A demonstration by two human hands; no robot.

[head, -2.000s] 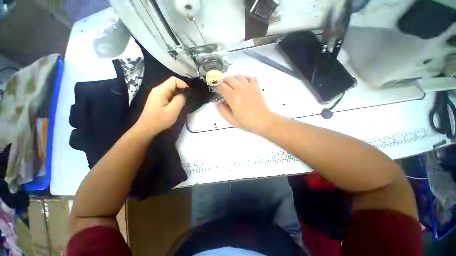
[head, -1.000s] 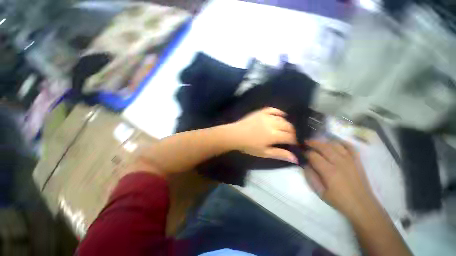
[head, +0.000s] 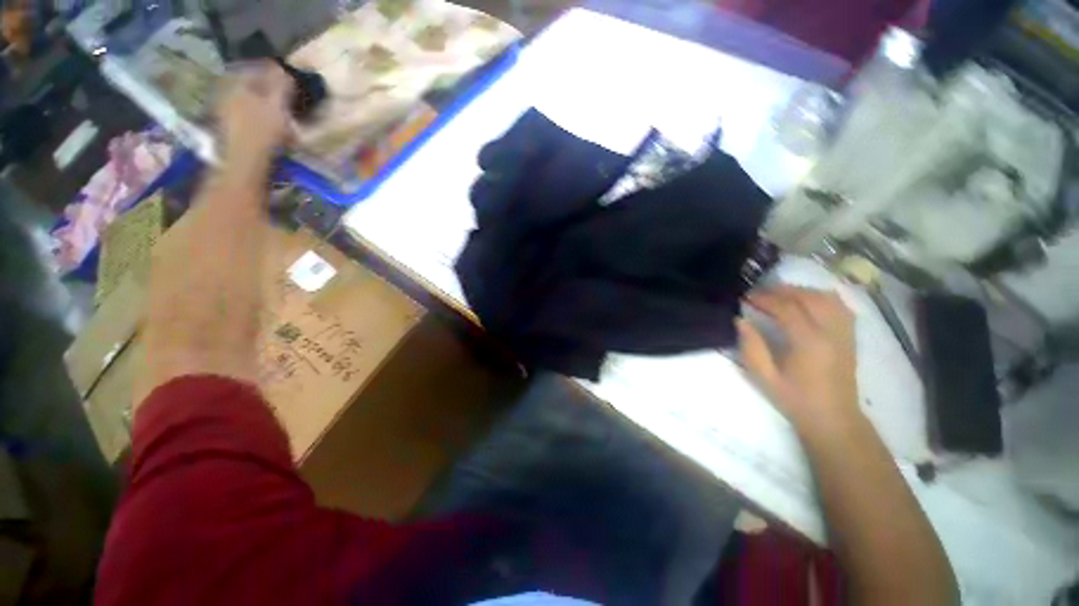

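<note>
The black garment piece (head: 639, 260) lies bunched on the white machine table. Its white-and-grey patterned insert (head: 653, 166) shows at its top. My right hand (head: 807, 355) is at the garment's right edge, fingers bent, thumb and fingertips close to the cloth; a firm grip cannot be made out. My left hand (head: 254, 107) is blurred, away from the garment, stretched to the upper left beside the blue tray (head: 396, 160). A small black item (head: 305, 89) is at its fingers; whether it is held cannot be told.
The sewing machine (head: 935, 178) stands at the right, with a phone (head: 958, 373) and a small dark disc (head: 925, 470) near it. Pale floral cloth (head: 391, 53) lies in the tray. A handwritten carton (head: 337, 343) sits below the table's left edge. Clear plastic (head: 807, 116) lies at the back.
The view has swung left. My left hand has let go of the garment and moved to the upper left over the tray side. My right hand stays by the garment, which now lies away from the needle.
</note>
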